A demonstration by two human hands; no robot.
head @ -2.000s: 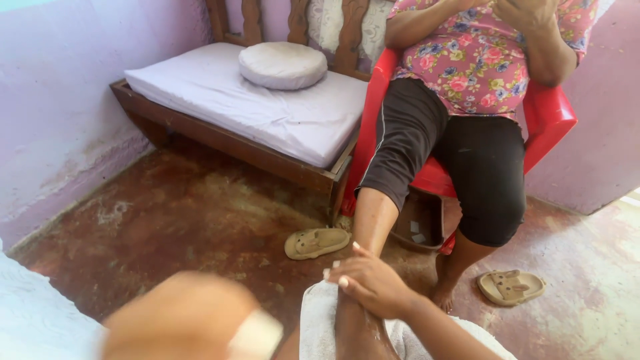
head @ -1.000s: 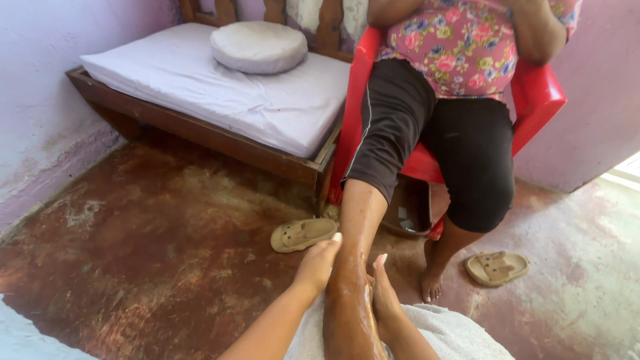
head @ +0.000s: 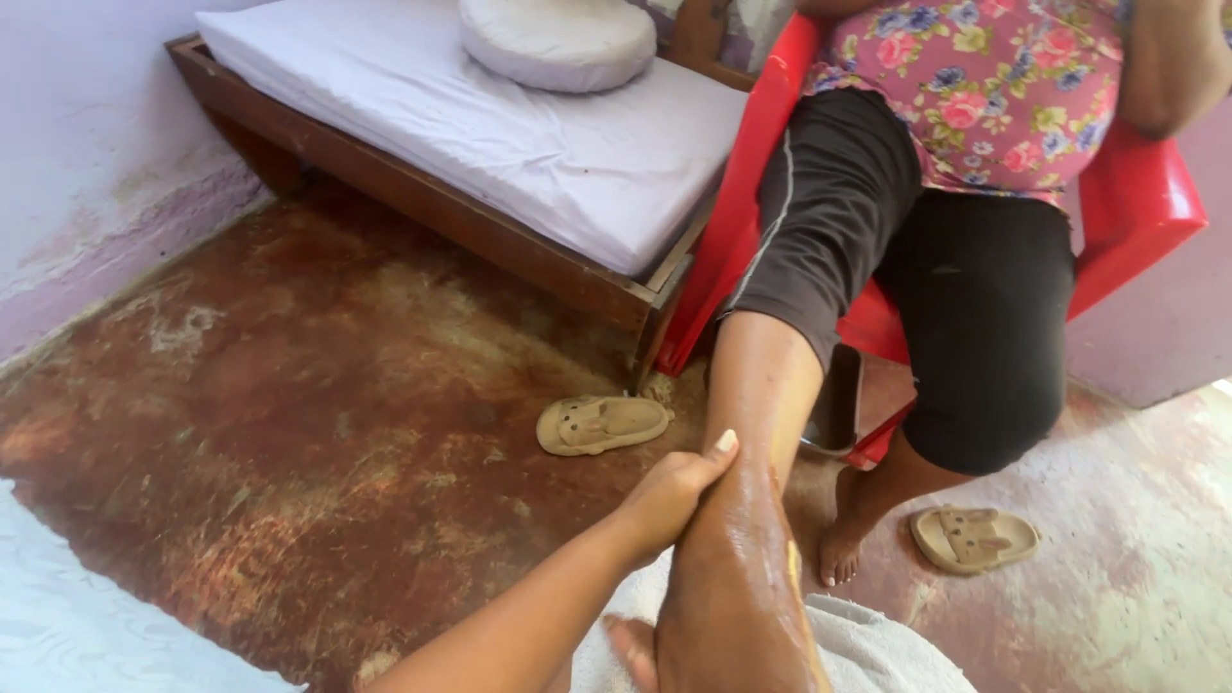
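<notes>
My left hand (head: pixel 679 491) curls around the near side of a seated person's ankle, its thumb on the front of the lower leg (head: pixel 760 385). The skin of the leg and raised bare foot (head: pixel 727 587) looks wet and shiny. This foot rests over a white towel (head: pixel 871 640) at the bottom edge. A few fingertips or toes show left of the foot, low in view; they may belong to my right hand, but I cannot tell. The rest of my right hand is hidden or out of view.
The person sits in a red plastic chair (head: pixel 1145 226), the other bare foot (head: pixel 842 539) on the floor. Tan slippers lie left (head: pixel 602 423) and right (head: pixel 974 539). A wooden bench (head: pixel 433 207) with a white mattress (head: pixel 539 144) and round cushion (head: pixel 558 43) stands behind. A dark container (head: pixel 835 399) sits under the chair.
My right hand was on the right side of the ankle one second ago and has left that spot. My left hand remains at the ankle's left side. The view has shifted.
</notes>
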